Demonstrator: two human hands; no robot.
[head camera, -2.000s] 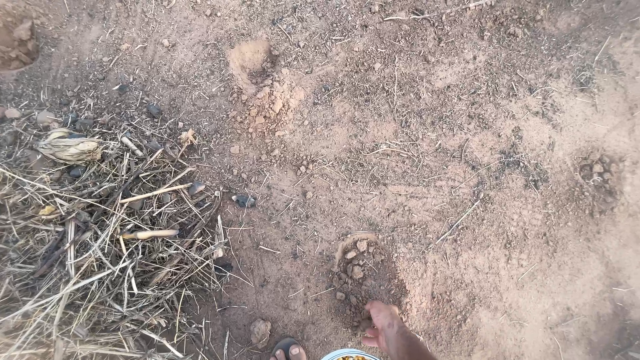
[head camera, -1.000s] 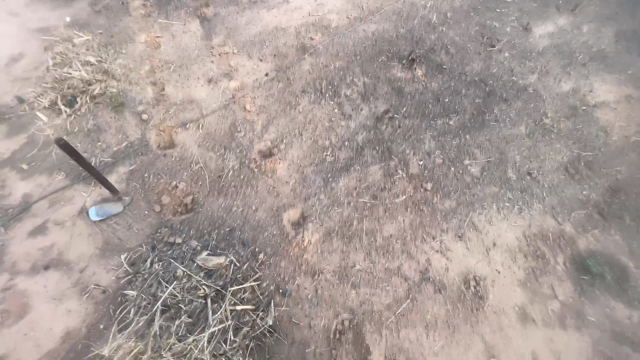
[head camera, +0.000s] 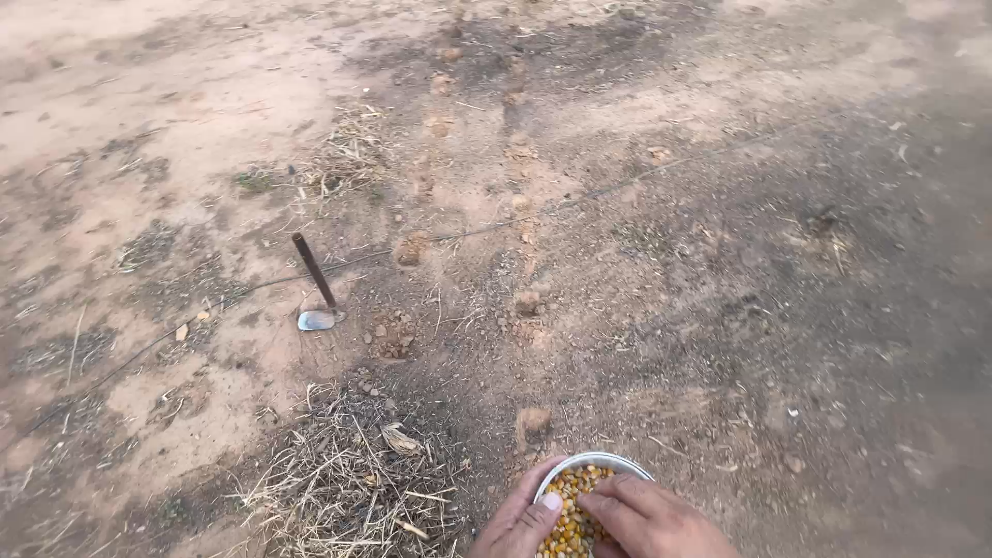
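Observation:
A round metal bowl (head camera: 637, 466) filled with yellow and orange maize kernels (head camera: 572, 488) is at the bottom of the view. My left hand (head camera: 521, 513) grips its left side, thumb over the rim. The fingers of my right hand (head camera: 647, 515) dip into the kernels from the right; whether they pinch any is hidden. Just beyond the bowl, a small hole with loose reddish soil (head camera: 533, 422) lies in the ground, and another such soil patch (head camera: 527, 303) is farther ahead.
A heap of dry straw and stalks (head camera: 364, 473) lies left of the bowl. Farther left is a short-handled hoe (head camera: 314, 271), its blade on the ground. A thin dark line (head camera: 465, 232) crosses the soil, with a smaller straw pile (head camera: 349, 151) beyond it.
My right hand, earlier down at a soil hole, is now in the bowl of kernels. My left hand has come into view. The view has swung up and left, showing the hoe.

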